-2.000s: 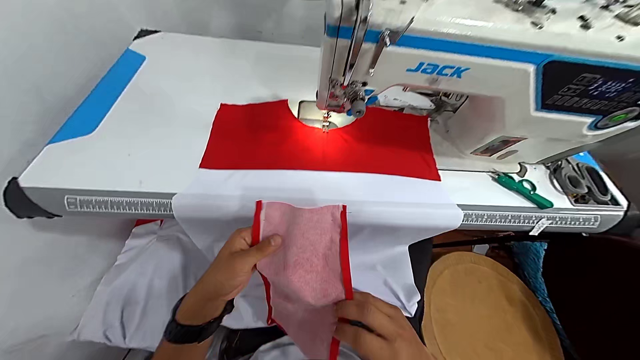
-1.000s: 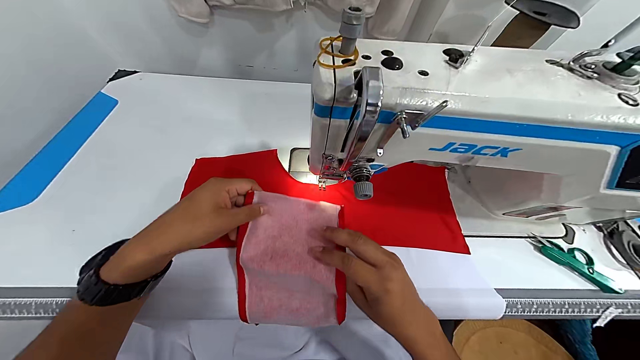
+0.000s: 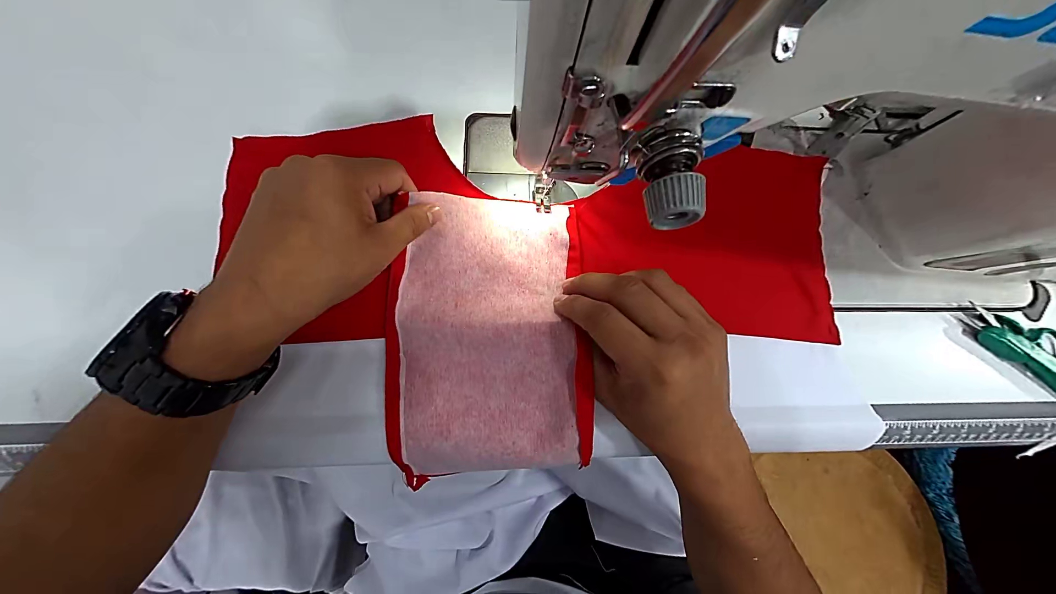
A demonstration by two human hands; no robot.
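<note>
A pinkish interfaced placket piece with folded red edges [image 3: 491,355] lies over a red and white garment, its top edge at the sewing machine's presser foot [image 3: 543,195]. My left hand [image 3: 318,231] pinches the piece's upper left corner between thumb and fingers. My right hand [image 3: 652,346] rests on the piece's right red edge, fingertips on the cloth; whether it grips is not clear. Under the piece spreads the red fabric [image 3: 726,247], its curved neckline around the needle plate [image 3: 488,153]. White fabric [image 3: 330,396] hangs over the table's front edge.
The machine head [image 3: 825,66] stands over the fabric, with a tension knob [image 3: 675,200] low at its front. Green-handled thread snips [image 3: 1019,351] lie at the right. A ruler strip [image 3: 965,431] runs along the table's front edge. Below it is a round tan seat [image 3: 850,520].
From below the table's edge, both hands have brought the interfaced piece up onto the red fabric, and its top edge is now at the presser foot. The view has moved closer.
</note>
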